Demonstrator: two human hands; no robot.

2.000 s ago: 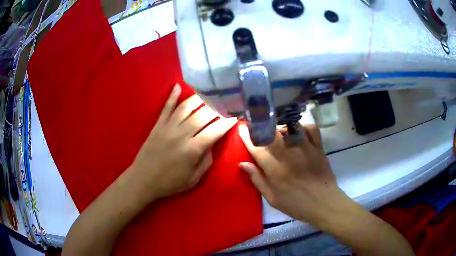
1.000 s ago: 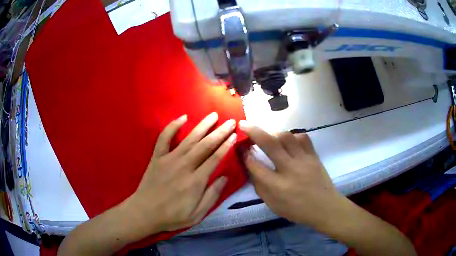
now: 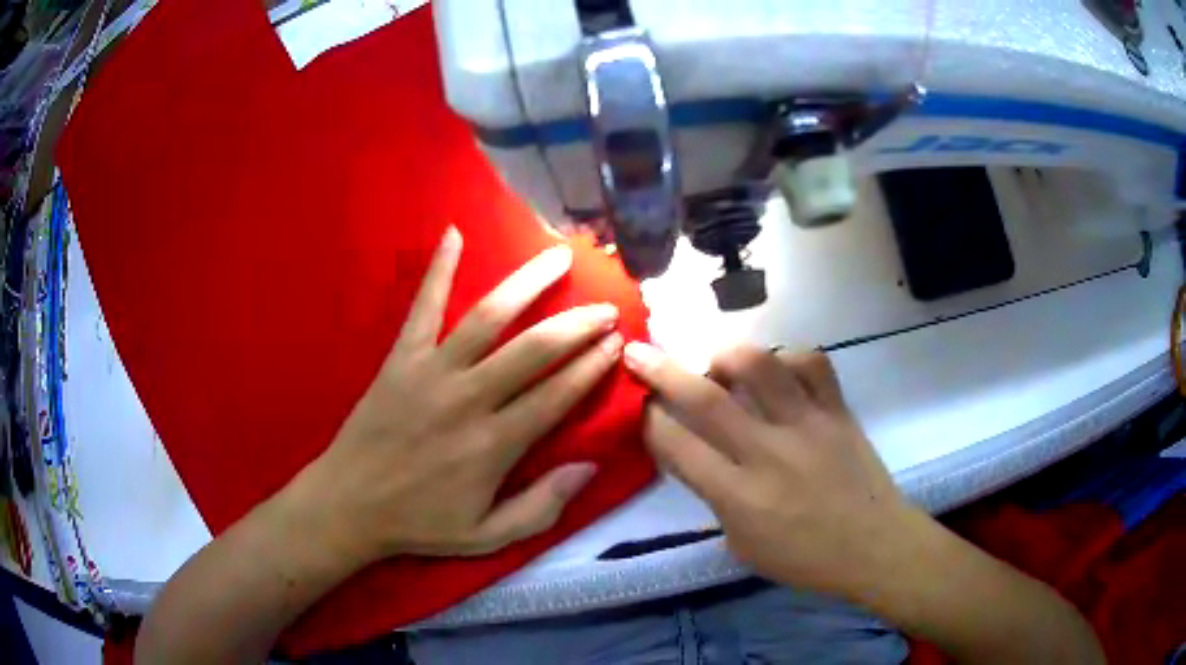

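A large red garment panel (image 3: 260, 260) lies left of and under the head of the white sewing machine (image 3: 780, 52). My left hand (image 3: 455, 416) lies flat on the panel, fingers spread, below the lit needle area. My right hand (image 3: 767, 455) holds the panel's right edge, with its index fingertip close beside my left fingertips and its thumb at or under the edge. The silver loop (image 3: 632, 156) hangs on the head front and hides the needle. Both hands are bare.
A black smartphone (image 3: 947, 234) lies on the machine bed right of the head. A dark tension knob (image 3: 739, 279) and a whitish knob (image 3: 817, 188) stick out beside the silver loop. Measuring tape (image 3: 572, 591) edges the table front. Red cloth (image 3: 1041, 572) shows at lower right.
Since two seconds ago, both hands have moved back from the needle area and the panel's lower edge has turned. In the last second, my left fingers spread wider and moved slightly up.
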